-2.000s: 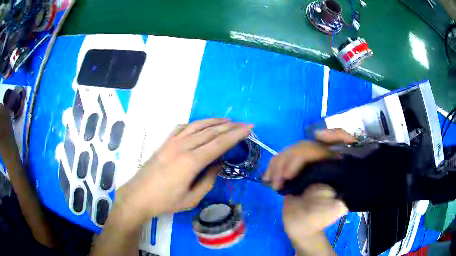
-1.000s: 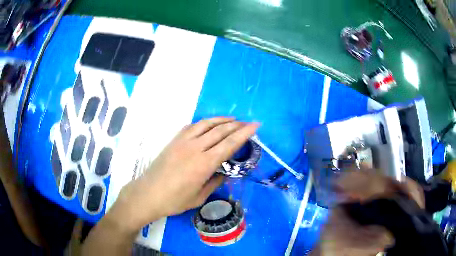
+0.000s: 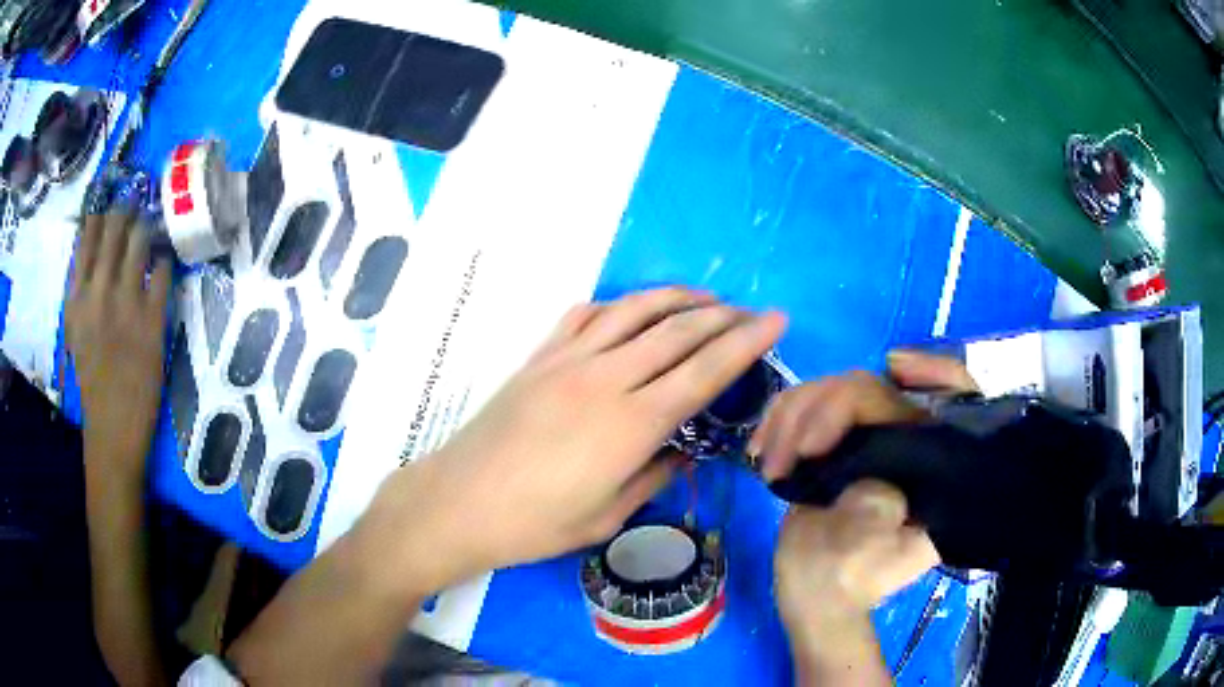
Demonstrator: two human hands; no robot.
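Observation:
The ring board assembly [image 3: 745, 403] lies on the blue-and-white sheet, partly hidden by my hands. My left hand [image 3: 631, 416] rests over its left side, fingers spread and pointing right; its fingertips press on or beside it. My right hand [image 3: 846, 523] grips the black electric screwdriver [image 3: 993, 477], held nearly level with its tip end towards the ring board assembly. The bit tip and any screw are hidden. The banded round part [image 3: 654, 591], white with a red stripe and toothed edge, stands just below, joined by thin wires.
The screw feeder [image 3: 1121, 376] stands at the right, partly behind the screwdriver. Another unit [image 3: 1101, 181] with its banded drum lies on the green surface. At the left, a coworker's hand [image 3: 118, 302] is beside another banded part [image 3: 201, 201].
My right hand has come back from the feeder to the ring board assembly with the screwdriver. The view has shifted. A coworker's hand and a banded part now show at the left.

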